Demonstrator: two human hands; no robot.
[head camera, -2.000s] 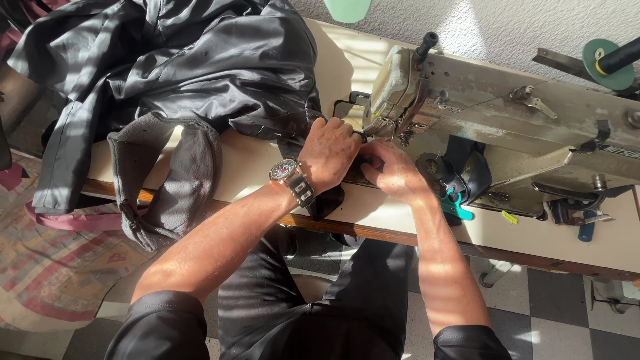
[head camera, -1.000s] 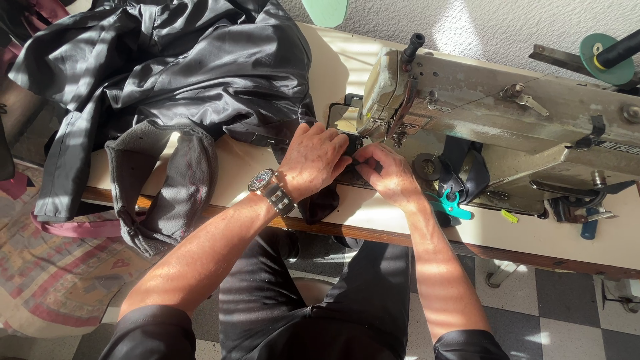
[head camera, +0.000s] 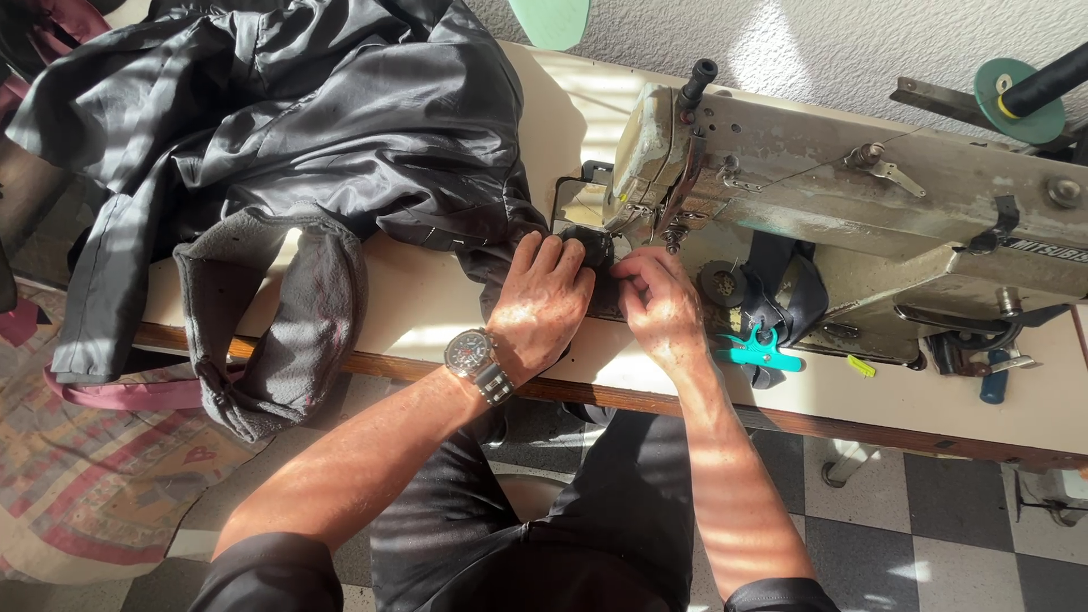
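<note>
A Mitsubishi industrial sewing machine (head camera: 816, 178) stands on the worktable, its needle area just beyond my hands. My left hand (head camera: 544, 297), with a watch on the wrist, lies over the dark cloth of a black jacket (head camera: 357, 144), fingers bent onto it. Close to its right, my right hand (head camera: 663, 297) has thumb and fingertips together at the edge of the same dark cloth, beside the presser foot area. The fingertips partly hide the cloth there. The jacket spreads from my left hand over the left part of the table.
A grey fleece collar piece (head camera: 319, 323) hangs over the front table edge (head camera: 595, 395). Right of my right hand are turquoise thread snips (head camera: 765, 350), a dark strap (head camera: 786, 280), a bobbin-like disc (head camera: 722, 283) and a yellow-green piece (head camera: 860, 366). A blue-handled tool (head camera: 994, 378) lies farther right.
Since two seconds ago, my left hand has shifted slightly left and toward the front edge, away from the needle area. The fingers of both hands have changed position on the cloth.
</note>
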